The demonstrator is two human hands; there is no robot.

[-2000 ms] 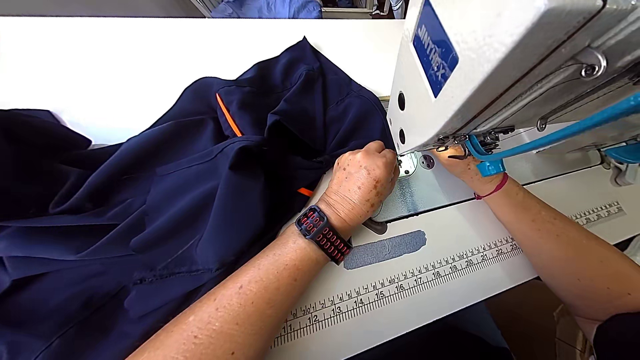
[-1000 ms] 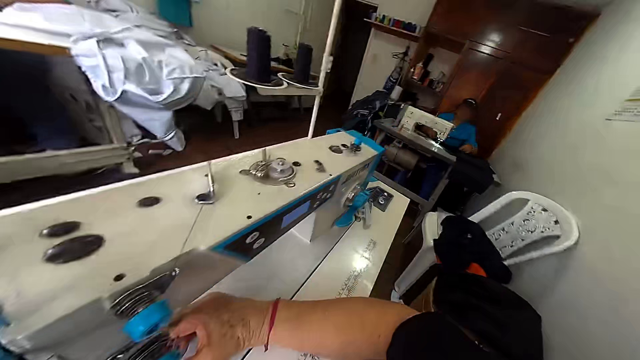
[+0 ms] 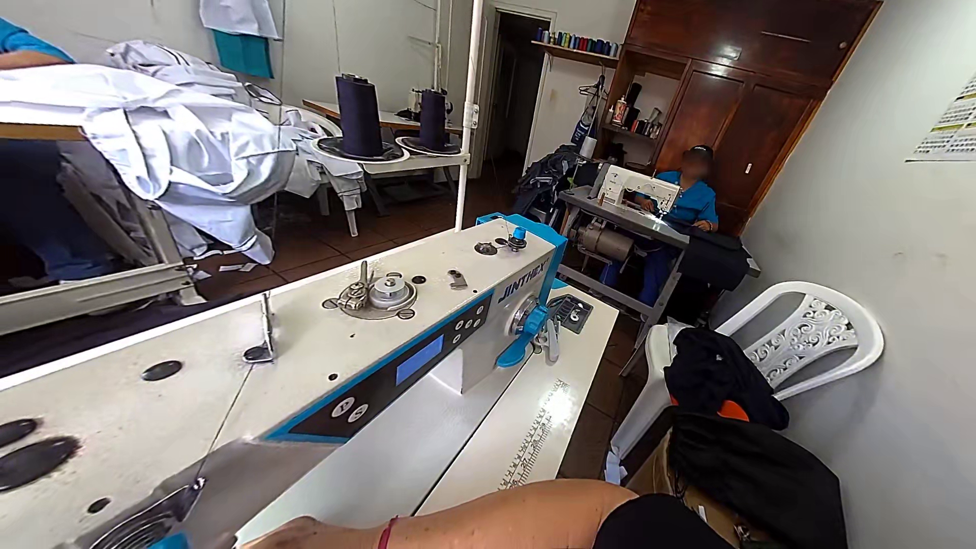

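A white and blue Jinthex sewing machine [image 3: 396, 305] spans the middle of the view, with its small display and handwheel on the near side. Thread runs over its top through a wire guide [image 3: 263, 332]. My right hand [image 3: 293, 534] reaches in at the bottom edge, beside the machine's thread tension parts [image 3: 149, 526]; its fingers are cut off by the frame, so what it touches is hidden. A pink string band circles the wrist. My left hand is out of view. Two dark thread cones [image 3: 358, 118] stand on a stand behind the machine.
White fabric [image 3: 191, 145] lies heaped on a table at the left, near another person's sleeve. A person [image 3: 694, 194] sits at another sewing machine [image 3: 637, 189] at the back. A white plastic chair [image 3: 820, 328] holding dark garments [image 3: 720, 374] stands at the right, by the wall.
The view has swung up and right from the needle area to the room. Both hands and navy fabric showed at first; now only my right hand shows, lower than one second ago.
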